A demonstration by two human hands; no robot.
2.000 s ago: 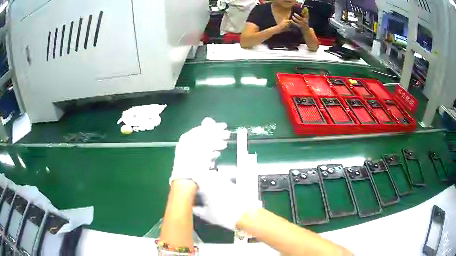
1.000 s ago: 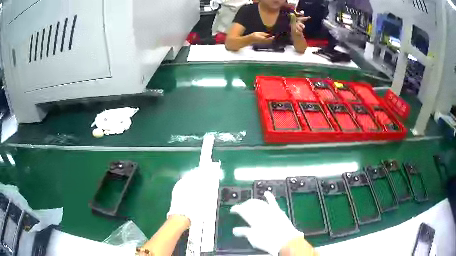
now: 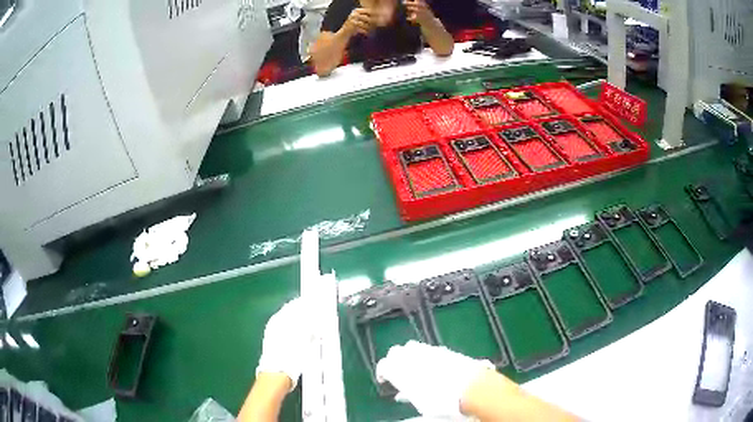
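Dark phone middle frames lie in a slanted row on the green belt, right of a white divider strip (image 3: 322, 346). My gloved left hand (image 3: 285, 342) is at the strip's left side; its fingertips are not clearly visible. My gloved right hand (image 3: 433, 379) is at the lower part of the row's leftmost frame (image 3: 388, 301), fingers bent at its edge. That frame looks blurred and doubled. Another frame (image 3: 130, 354) lies alone on the belt, left of the strip.
A red tray (image 3: 462, 198) holding frames stands beyond the near belt. A crumpled white cloth (image 3: 163, 241) lies near the pale machine (image 3: 74, 148). A single frame (image 3: 715, 354) lies on the white surface at far right. Wrapped frames are at lower left. A person sits opposite.
The view has tilted and shifted. Two seconds ago my hands were close together; now they are on opposite sides of the strip. The lone frame showed on the left belt one second ago. My right hand's fingers have drawn in.
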